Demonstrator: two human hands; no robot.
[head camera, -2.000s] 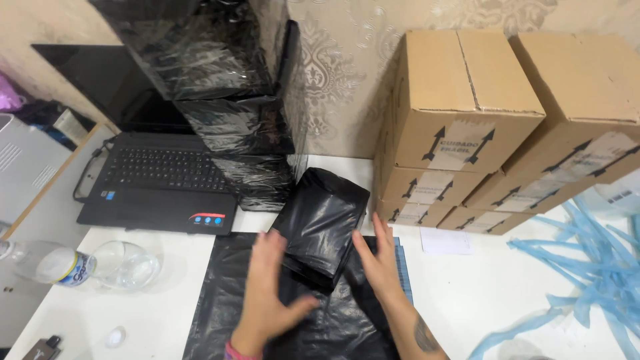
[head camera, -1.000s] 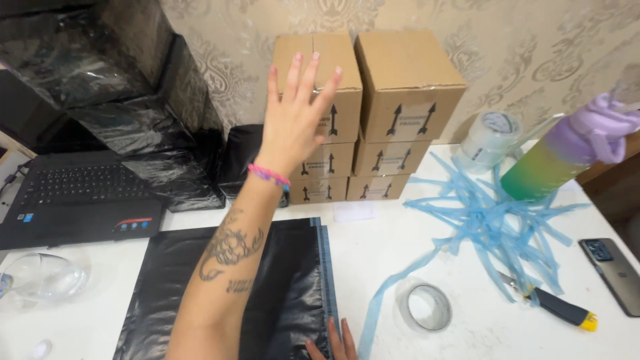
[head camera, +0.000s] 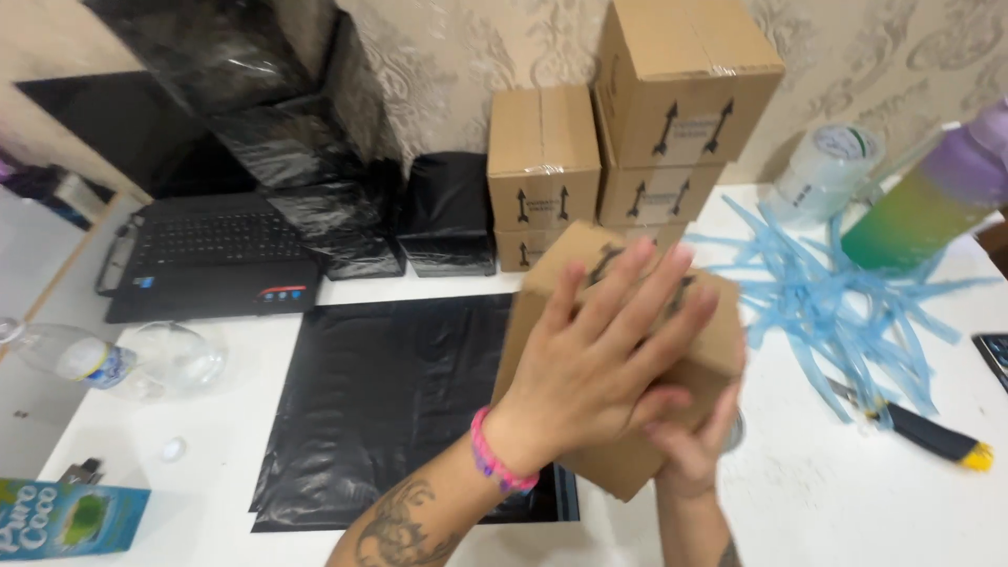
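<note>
A cardboard box (head camera: 543, 315) with printed arrows is tilted above the table, over the right part of flat black plastic bags (head camera: 378, 409). My right hand (head camera: 697, 441) grips its lower right side, thumb in front; its other fingers are mostly hidden. Flat across the face towards me lies my left hand (head camera: 598, 354), fingers spread and not wrapped round the box; it wears a pink bracelet. Behind stand a shorter stack of cardboard boxes (head camera: 543, 150) and a taller one (head camera: 693, 118). To their left is a small black-wrapped box (head camera: 449, 213), beside a tall black-wrapped stack (head camera: 315, 150).
A laptop (head camera: 213, 252), plastic bottle (head camera: 79, 354), clear round object (head camera: 177, 358) and carton (head camera: 79, 520) are left. Right are tangled blue strips (head camera: 835, 299), a utility knife (head camera: 929, 433), tape rolls (head camera: 827, 173), a large bottle (head camera: 929, 197) and a phone (head camera: 996, 354). Another tape roll (head camera: 736, 431) is partly hidden.
The black-wrapped box, between my hands two seconds ago, stands by the wall. My left hand has come down from the left cardboard stack, which is one box lower. A cardboard box is now in my right hand.
</note>
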